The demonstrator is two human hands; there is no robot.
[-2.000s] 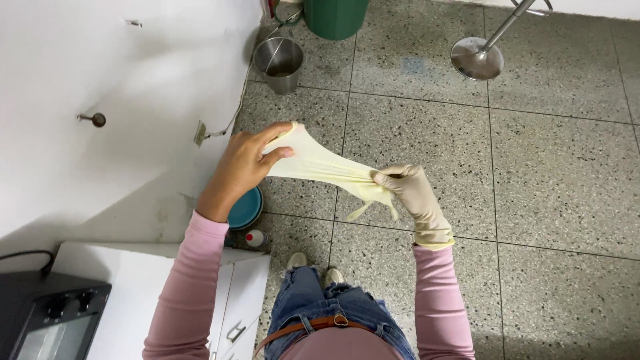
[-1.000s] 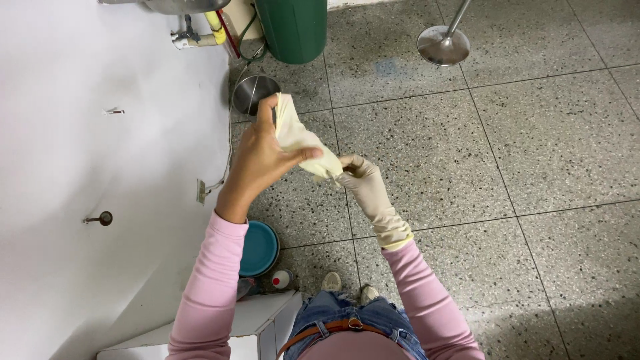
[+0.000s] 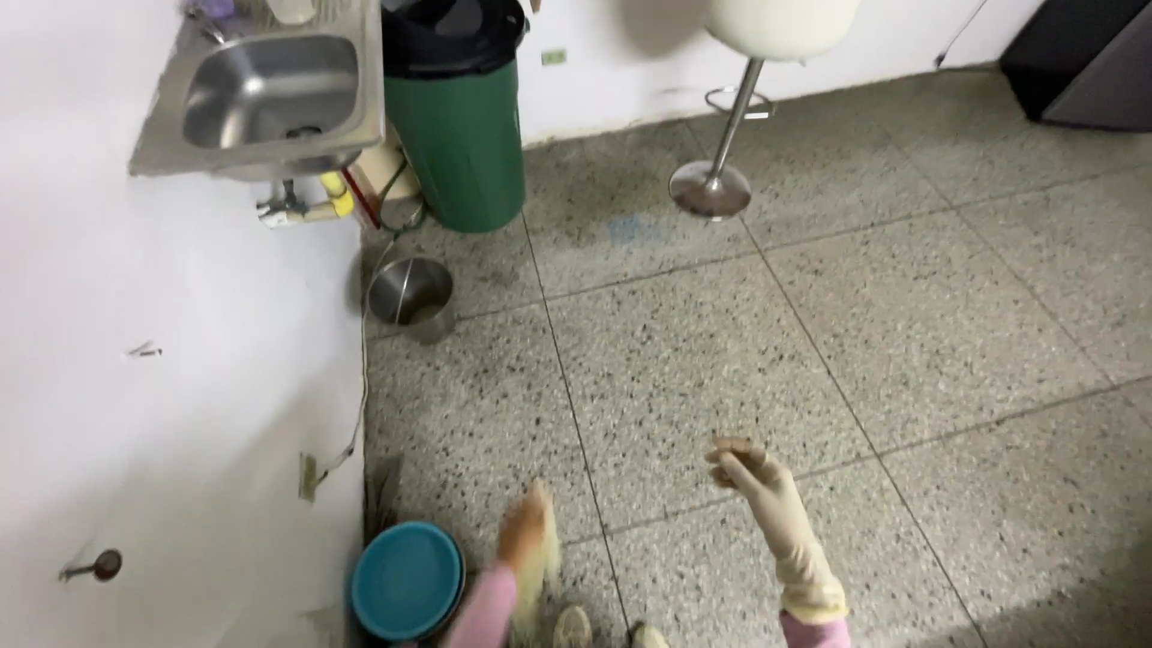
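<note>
My left hand (image 3: 524, 531) is bare and blurred at the lower centre, beneath a pink sleeve. A pale latex glove (image 3: 533, 576) hangs from it, also blurred; the hand seems closed on it, though the finger detail is smeared. To the right, my right hand (image 3: 751, 472) wears a cream latex glove with its cuff rolled at the wrist. Its fingers are curled and slightly apart, with nothing visible between them. The two hands are apart, both above the speckled floor.
A steel sink (image 3: 270, 90) is at the upper left, beside a green bin (image 3: 472, 144) with a black lid. A metal bucket (image 3: 414, 297) stands below. A blue basin (image 3: 408, 580) lies near the wall. A stool with a round metal base (image 3: 710, 191) stands farther off.
My right hand has let go of the loose glove, and the hands have moved apart and lower in the view. The view has tilted up toward the sink and bin.
</note>
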